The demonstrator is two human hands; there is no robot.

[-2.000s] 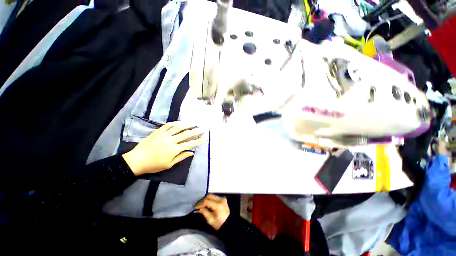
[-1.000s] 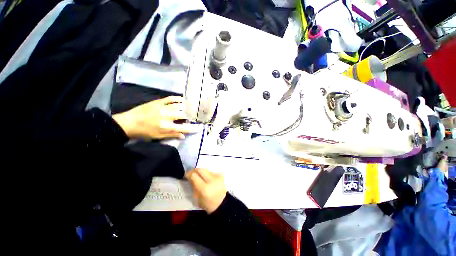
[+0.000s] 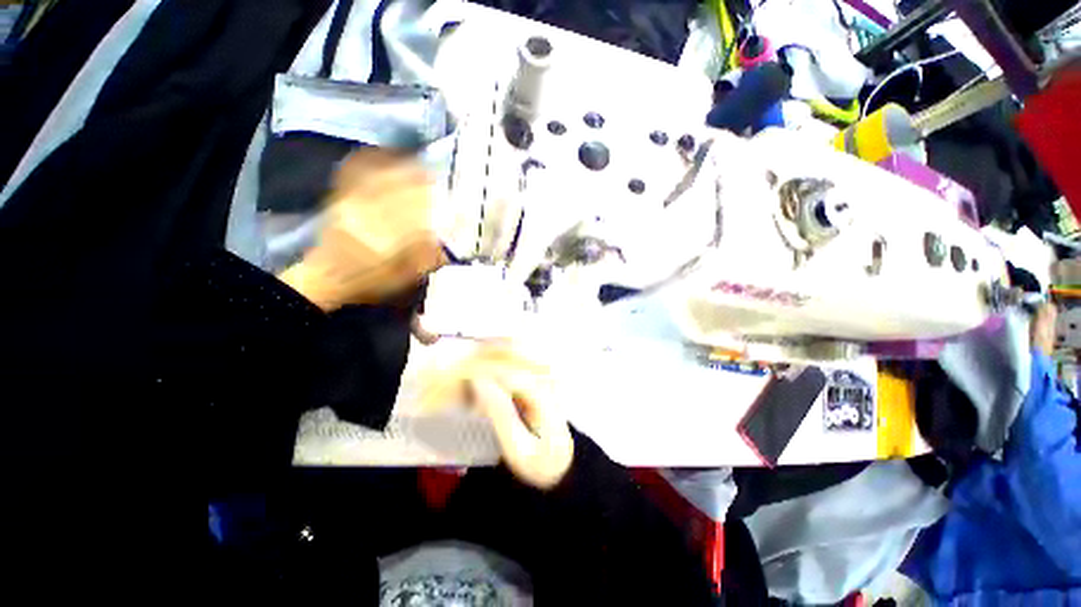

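Note:
The garment, black with a pale grey reverse, lies left of the needle area; its black part spreads over the left side. A grey pocket band with black fabric below it lies beyond my left hand. My left hand is blurred, near the left side of the presser foot; its fingertips and grip cannot be told. My right hand is blurred over the table top near its front edge, fingers bent; what it holds, if anything, cannot be told. The white sewing machine head stands to the right.
A dark flat rectangle with a reddish edge, a black-and-white sticker and yellow tape are on the table's right end. Black and grey pieces hang below. A person's blue sleeve is at the right. Thread cones stand behind.
The pocket area has moved away from me, up along the table's left side. My right hand has come from below the front edge onto the table. My left hand has moved up slightly.

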